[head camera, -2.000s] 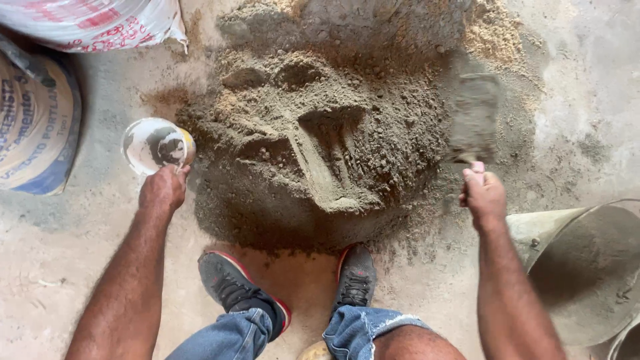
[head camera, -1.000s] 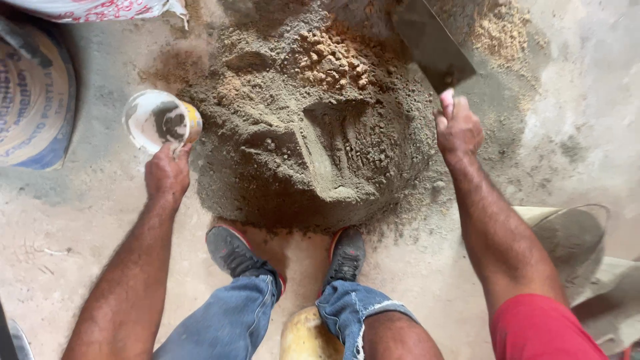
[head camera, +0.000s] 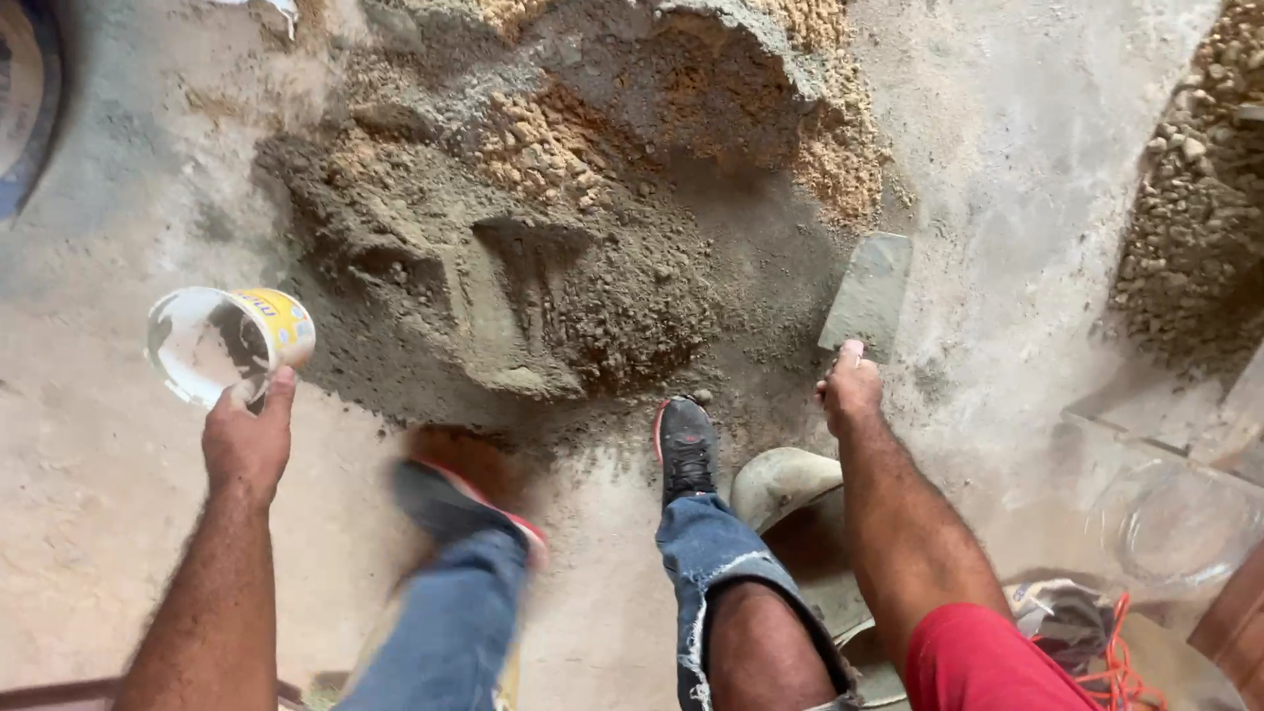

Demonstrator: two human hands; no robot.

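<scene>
My left hand [head camera: 249, 434] grips the rim of a small plastic tub [head camera: 286, 326], white inside with a yellow label, tilted so that its smeared inside shows. My right hand [head camera: 851, 387] is closed on the handle of a trowel [head camera: 869, 291], whose flat blade is coated in grey and points away from me. Between the hands lies a heap of damp grey mortar mix [head camera: 632, 306] with a smooth groove pressed into it. Orange-brown sand [head camera: 543, 148] lies on the heap's far part. The blade is over the floor just right of the heap.
My shoes [head camera: 686, 444] stand at the heap's near edge, the left one blurred. A large pale bucket [head camera: 790, 484] lies beside my right leg. Gravel [head camera: 1185, 217] is piled at the far right. A bag [head camera: 1066, 612] and orange cord [head camera: 1116, 652] are at the lower right, a sack [head camera: 25, 99] at the upper left.
The trowel has come down from above the heap's upper right to low beside its right edge. The tub stays in my left hand. My feet have moved apart, and the view has shifted right.
</scene>
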